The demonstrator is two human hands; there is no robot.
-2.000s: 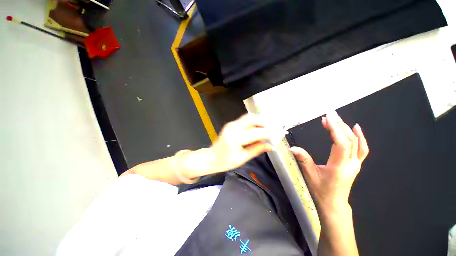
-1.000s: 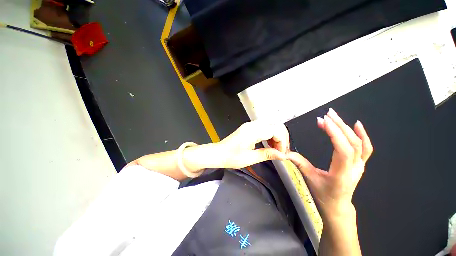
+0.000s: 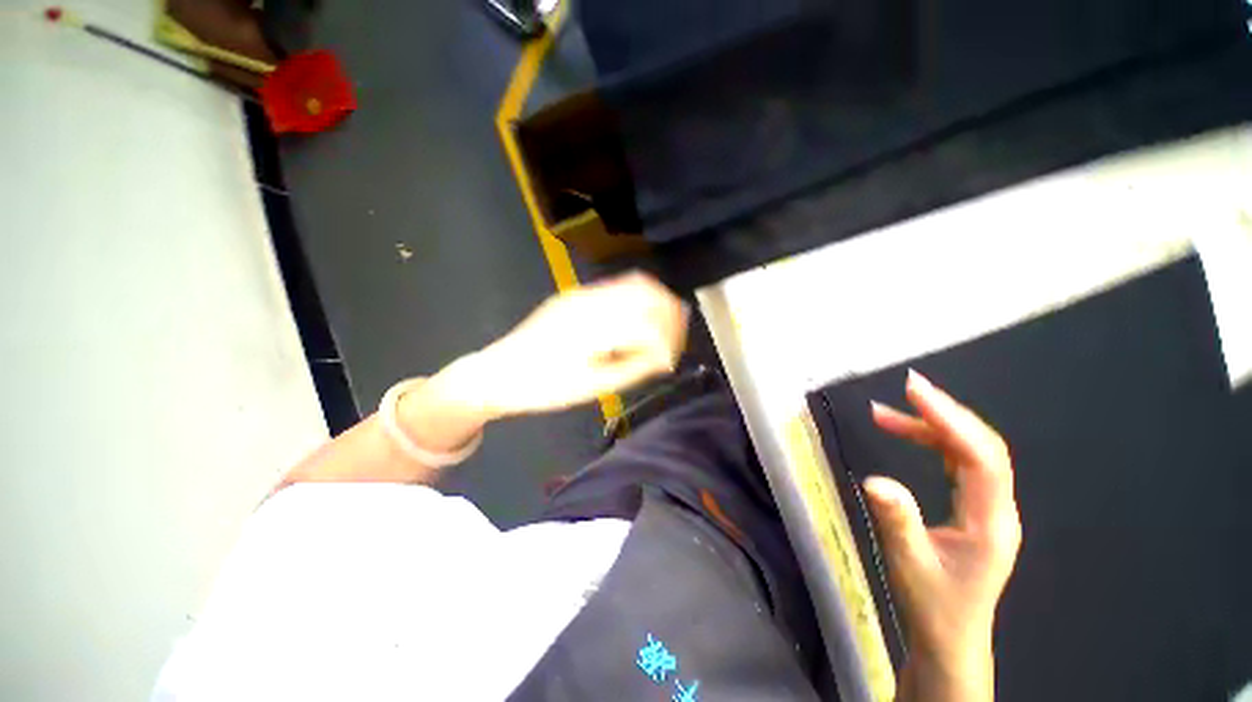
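A flat black panel [image 3: 1098, 494] with a square-cut corner lies on the white table, its near edge close to the table's front edge. A thin line runs along that near edge. My right hand [image 3: 954, 507] is over the panel's near side, fingers curved and apart, with nothing in it. My left hand [image 3: 604, 343] is blurred and held off the table, left of its corner, with the fingers folded in. Whether it holds anything is hidden; a thin pale line shows just below it.
A black sheet or stack [image 3: 893, 124] overhangs the table at the back left. A yellow measuring strip [image 3: 838, 562] runs along the table's front edge [image 3: 769, 398]. On the floor are an open cardboard box [image 3: 584, 165], yellow tape and a red dustpan-like item [image 3: 308, 93].
My left hand has moved left, away from the panel's corner and my right hand. My right thumb has come away from the near edge. The view has shifted slightly.
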